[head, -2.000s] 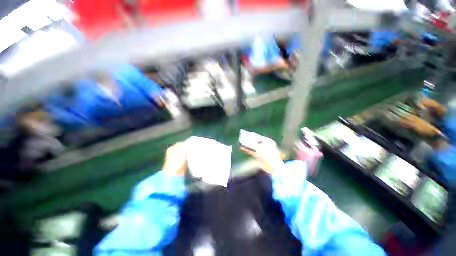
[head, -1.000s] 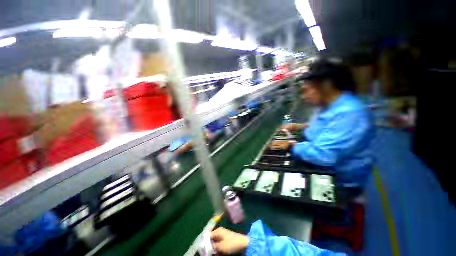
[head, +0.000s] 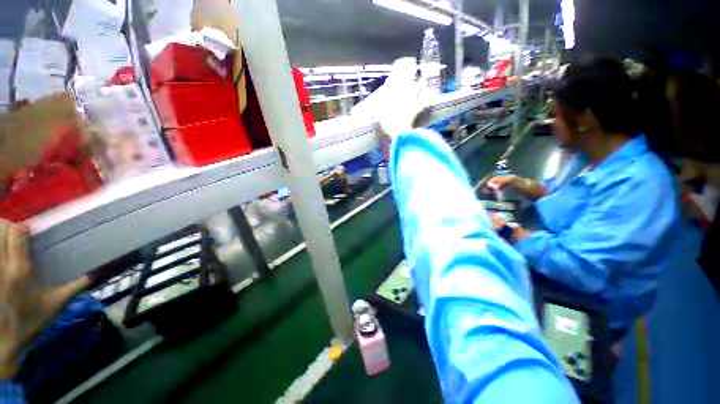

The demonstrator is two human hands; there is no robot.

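Note:
My right arm in its blue sleeve reaches up and forward to the overhead shelf. My right hand (head: pixel 403 121) is small and overexposed, at white crumpled material (head: pixel 401 85) on the shelf; whether it grips it cannot be told. My left hand (head: pixel 28 296) is at the left edge, partly cut off, fingers spread beside the shelf's front edge, with nothing seen in it. A pink dispenser bottle (head: pixel 373 347) stands by the slanting grey post (head: pixel 304 185). Black trays with pale green phone backs (head: pixel 567 339) lie right, partly hidden by my sleeve.
The white shelf (head: pixel 197 189) crosses at head height with red boxes (head: pixel 201 118) and white papers on it. A person in a blue smock (head: pixel 608 213) works at the right. A black tray (head: pixel 170 272) stands beyond the green conveyor (head: pixel 253 339).
My right hand has risen from beside the bottle to the shelf; the white and yellow item it held is no longer clearly seen. My left hand has come into view at the left edge.

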